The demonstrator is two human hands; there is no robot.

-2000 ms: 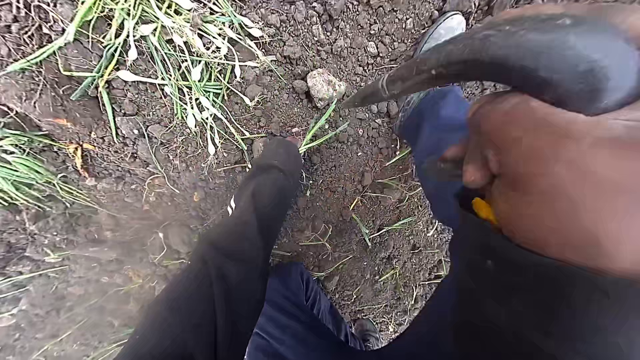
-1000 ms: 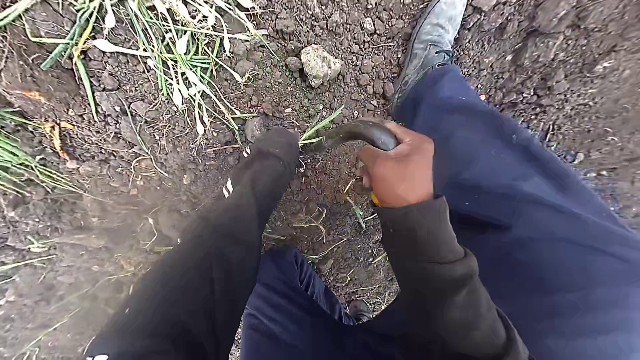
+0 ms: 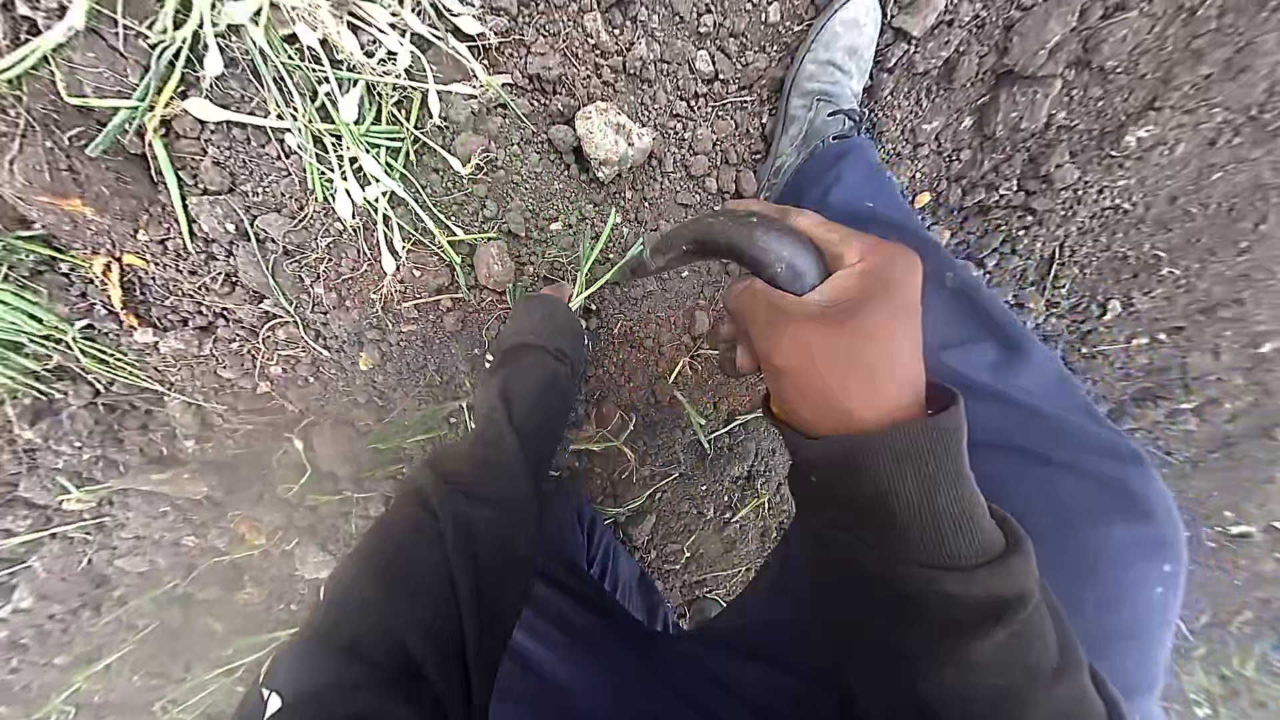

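Observation:
My right hand (image 3: 835,320) is closed around a dark, curved, horn-shaped tool (image 3: 735,243), whose narrow end points left and down to the soil. Close to that tip, thin green leaves of a small onion-like plant (image 3: 598,265) stand up. My left hand (image 3: 558,291) is at the base of these leaves, almost wholly hidden by the dark sleeve; only a bit of finger shows, so its grip is unclear. Pulled onion-like plants with pale bulbs (image 3: 350,105) lie in a loose heap at the upper left.
A pale stone (image 3: 612,140) lies above the leaves, and a smaller brown stone (image 3: 493,265) is left of them. More green leaves (image 3: 45,330) lie at the left edge. My grey shoe (image 3: 825,85) rests on the cloddy soil (image 3: 1040,130) at the upper right.
My right hand with the curved tool was near the camera at the right two seconds ago; it has come down to the soil beside the leaves. The left sleeve stays by the leaves.

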